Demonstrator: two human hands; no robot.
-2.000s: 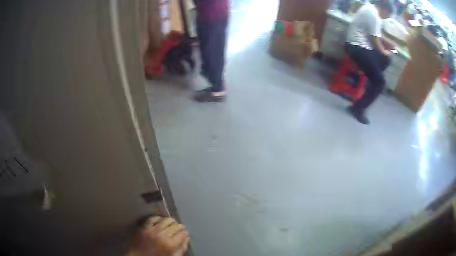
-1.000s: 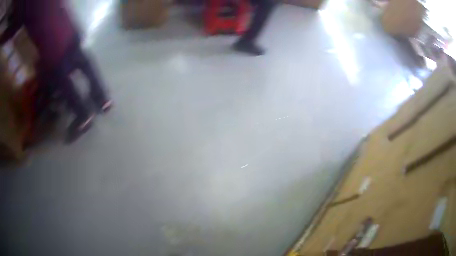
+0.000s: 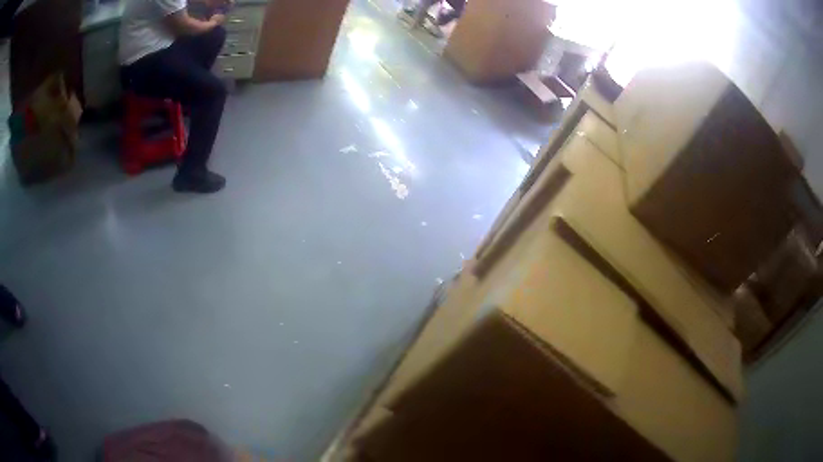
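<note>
Large plain tan cartons (image 3: 577,307) stand in a row along the right, their flaps and dark gaps showing on top. A taller carton (image 3: 713,171) sits at the far end of the row, lit on one side and dark on the other. Neither of my hands can be made out in the frame. A dark reddish-brown shape (image 3: 167,442) is cut off by the bottom edge; I cannot tell what it is.
A person (image 3: 180,81) in a white top sits on a red stool (image 3: 149,135) by a drawer desk (image 3: 239,41). An open carton (image 3: 45,131) is at left. Another carton (image 3: 496,36) stands at the back. Dark shoes show at the left edge. Grey floor (image 3: 271,262) lies between.
The view has swung right from the dark panel my hand was touching to the carton row. That hand has left the picture. The standing person is now mostly out at left.
</note>
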